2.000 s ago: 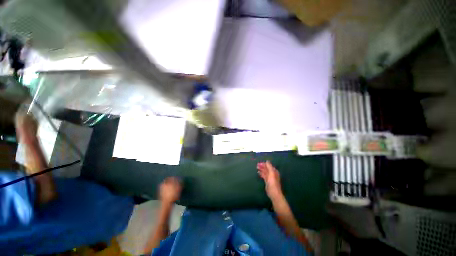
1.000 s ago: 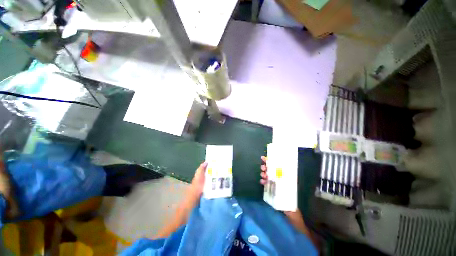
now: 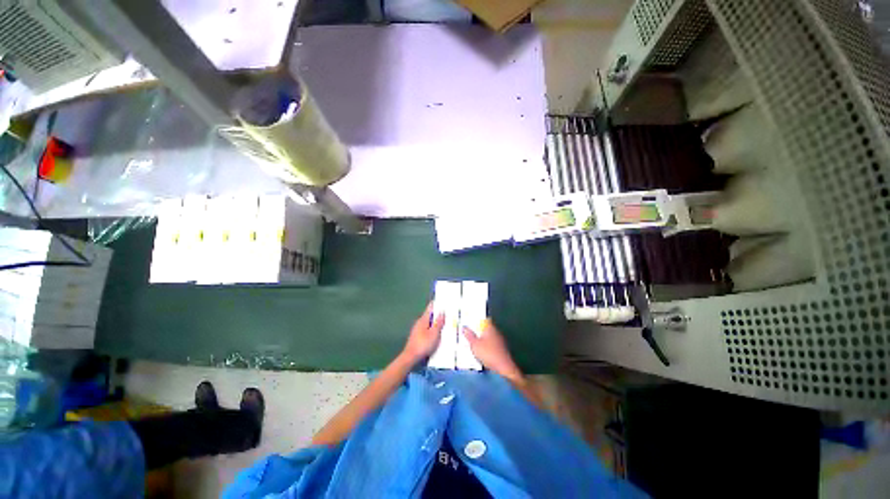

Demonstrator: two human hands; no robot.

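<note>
Two white phone retail boxes (image 3: 459,310) stand side by side, touching, just in front of my chest over the green bench (image 3: 381,263). My left hand (image 3: 424,334) holds them from the left side. My right hand (image 3: 488,348) holds them from the right side. Yellow marks show on the boxes. A row of white boxes (image 3: 229,244) with small yellow marks sits on the bench to the left. More boxes with green and pink pictures (image 3: 634,211) lie in a line on the roller conveyor (image 3: 586,166) at the right.
A beige machine with a perforated cover (image 3: 781,346) and hanging flaps is at the right. A holder tube (image 3: 303,146) on a grey post rises over a white shelf (image 3: 420,107). Another white box stack (image 3: 68,292) is at far left, near a person in blue.
The two boxes, held apart one per hand a second ago, are now together between both hands. The view has shifted, showing more of the machine and the left box row.
</note>
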